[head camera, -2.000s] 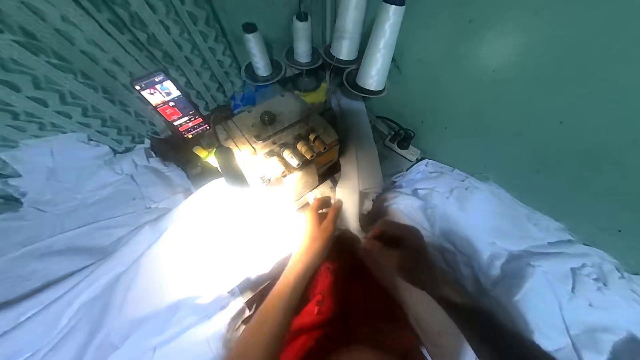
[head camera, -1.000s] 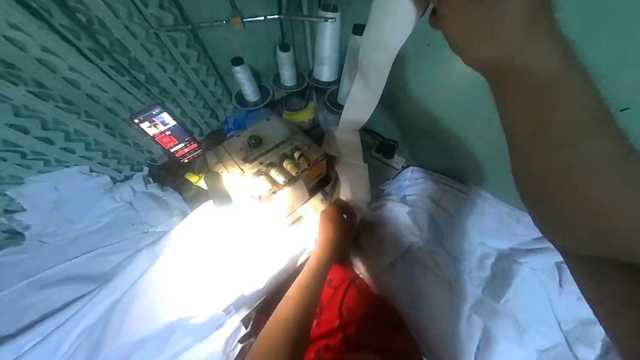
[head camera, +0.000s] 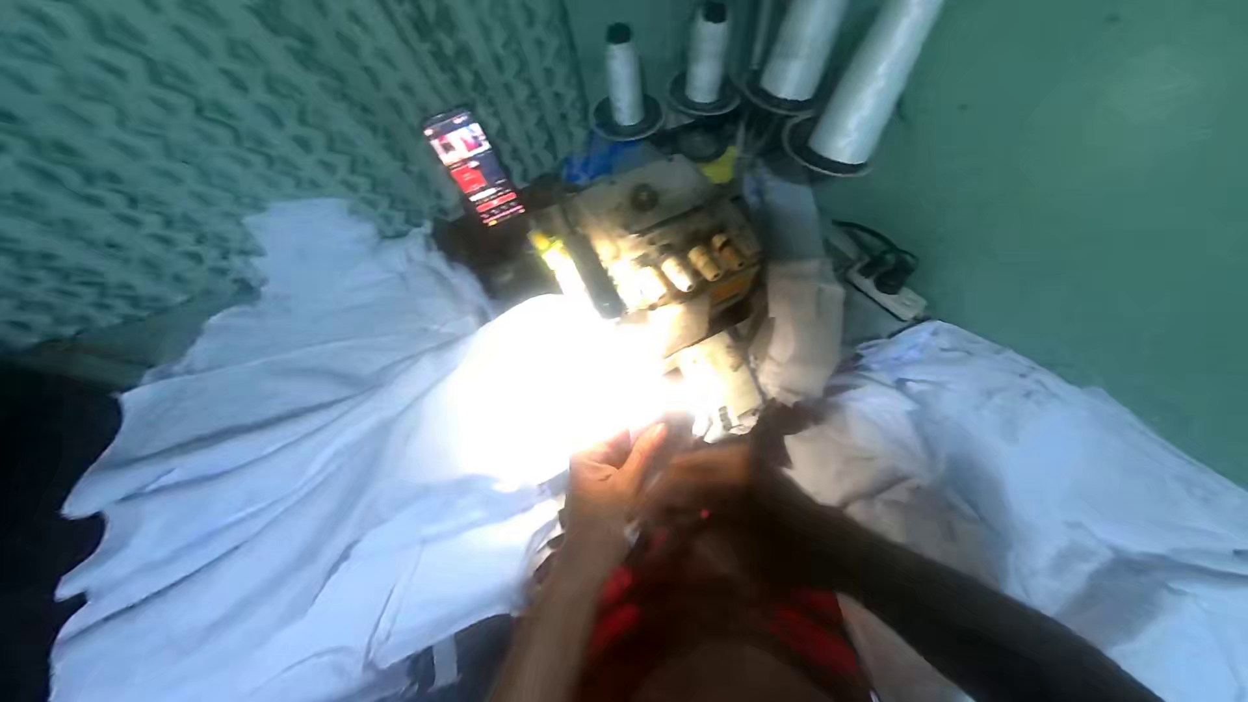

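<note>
An overlock sewing machine [head camera: 673, 234] with several tension dials stands at the centre, its lamp glare washing out the needle area. Just in front of it, my left hand [head camera: 616, 468] is at the edge of the white fabric [head camera: 322, 468], thumb extended. My right hand [head camera: 717, 478] is close beside it, dark and blurred. What the fingers of either hand pinch cannot be made out. A pale fabric strip [head camera: 799, 322] hangs down the right side of the machine.
Thread cones [head camera: 868, 88] stand on holders behind the machine. A lit phone [head camera: 475, 168] leans at the back left, near a patterned green curtain [head camera: 244, 117]. A power strip [head camera: 887, 283] lies against the green wall at right. More white fabric [head camera: 1053, 468] is heaped to the right.
My right hand, raised at the upper right with the pale strip a second ago, has come down beside my left hand. The strip now hangs low by the machine.
</note>
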